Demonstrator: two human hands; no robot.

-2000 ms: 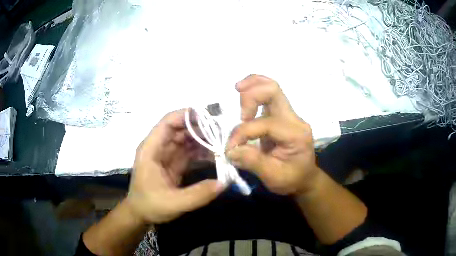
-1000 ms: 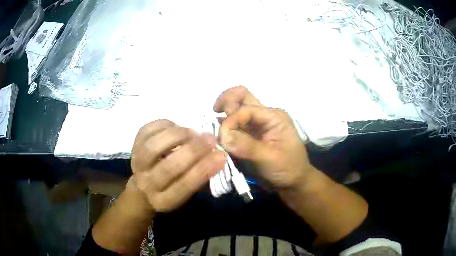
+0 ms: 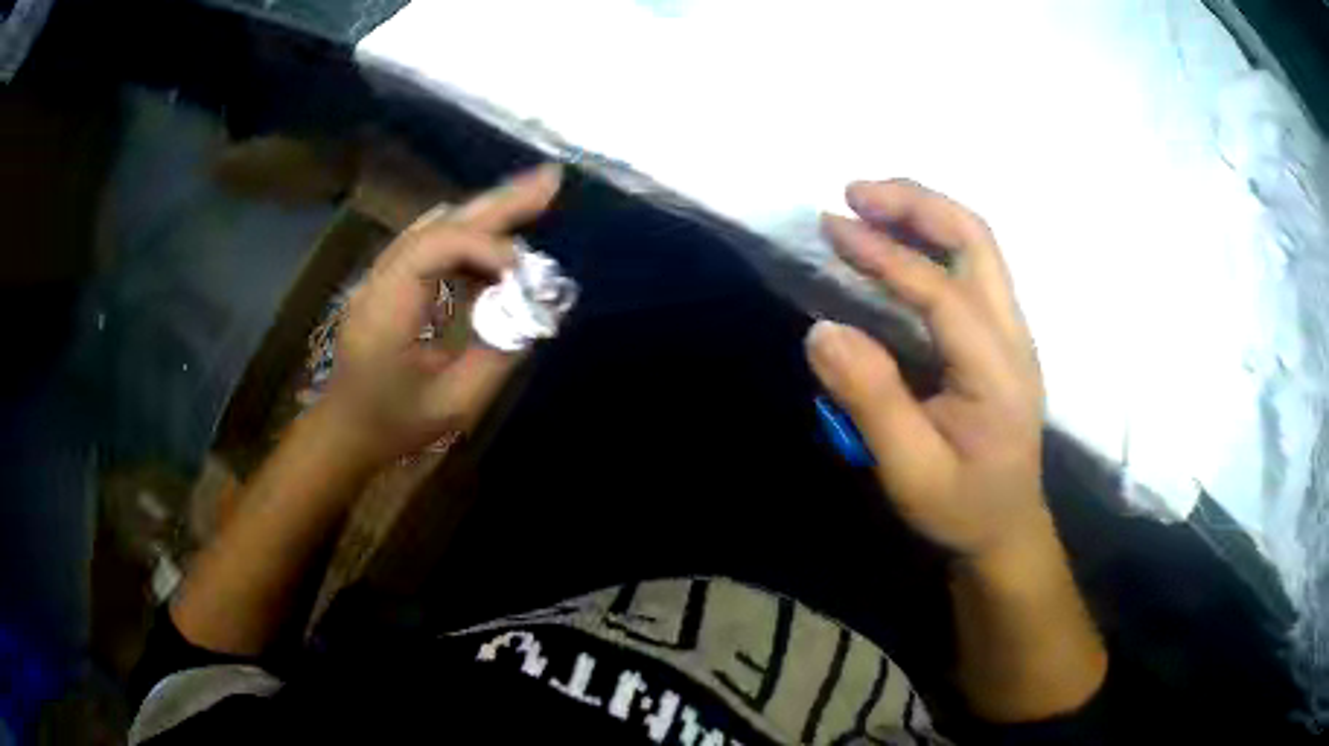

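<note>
My left hand [image 3: 416, 328] is left of the middle, over the near side of the bench edge and above an open carton. It holds a small white coiled cable [image 3: 522, 302] at its thumb and fingers; the coil is seen nearly end-on and blurred. My right hand [image 3: 947, 364] is at the right, near the bench edge, with fingers and thumb apart and nothing in it. The cable's plug cannot be made out.
A brown cardboard carton [image 3: 357, 547] with white bundles in it stands low at the left, partly hidden by my left hand and forearm. The white sheet [image 3: 816, 102] covers the bench top ahead and to the right. A small blue thing [image 3: 843, 432] shows by my right thumb.
The view has turned left and down, bringing the carton in. My hands have moved apart; my right hand has let go of the coil, and my left hand has carried it left.
</note>
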